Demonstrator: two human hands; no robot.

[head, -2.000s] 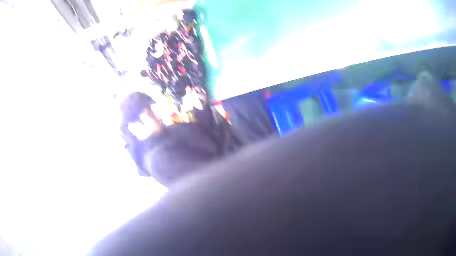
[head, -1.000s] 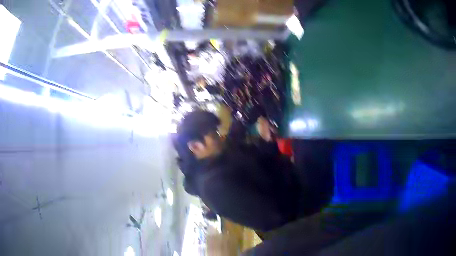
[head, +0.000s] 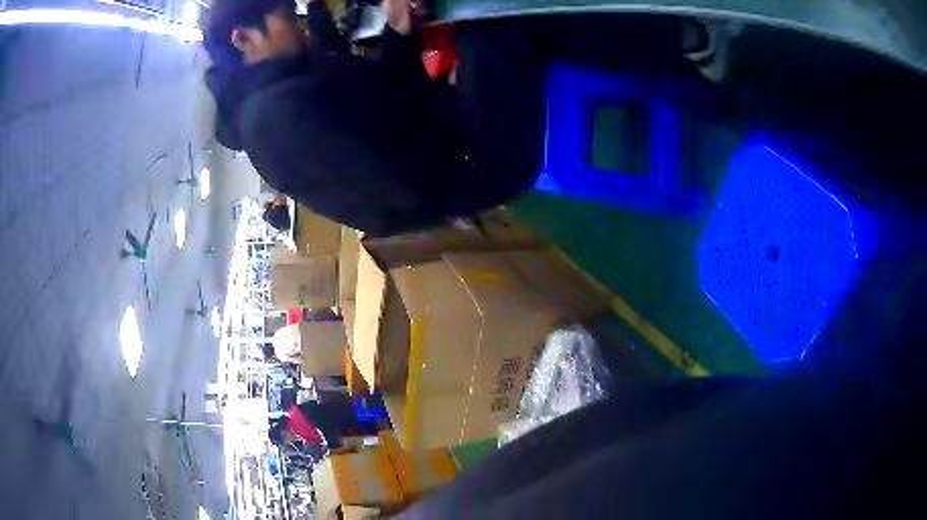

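Neither of my hands shows in the picture. The view is turned on its side. A dark, blurred shape, perhaps my clothing, fills the lower right (head: 661, 457). Nearest in front are a blue plastic stool (head: 778, 249) with a dotted, many-sided seat and a second blue stool (head: 666, 142) with an opening in its side. A large brown carton (head: 447, 335) with dark printed letters and yellow tape is at the middle. A crumpled clear poly bag (head: 564, 376) lies against it.
A seated person in dark clothes (head: 335, 132) is at the upper left, by a bench edge (head: 651, 15). The green floor (head: 579, 239) has a yellow line (head: 651, 335). More cartons (head: 366, 477), people and bright lights are at the left and lower left.
The view has swung; the seated person and bench now sit higher in the picture. Cartons, poly bag, floor line and the many-sided seat now show clearly. The glare has faded.
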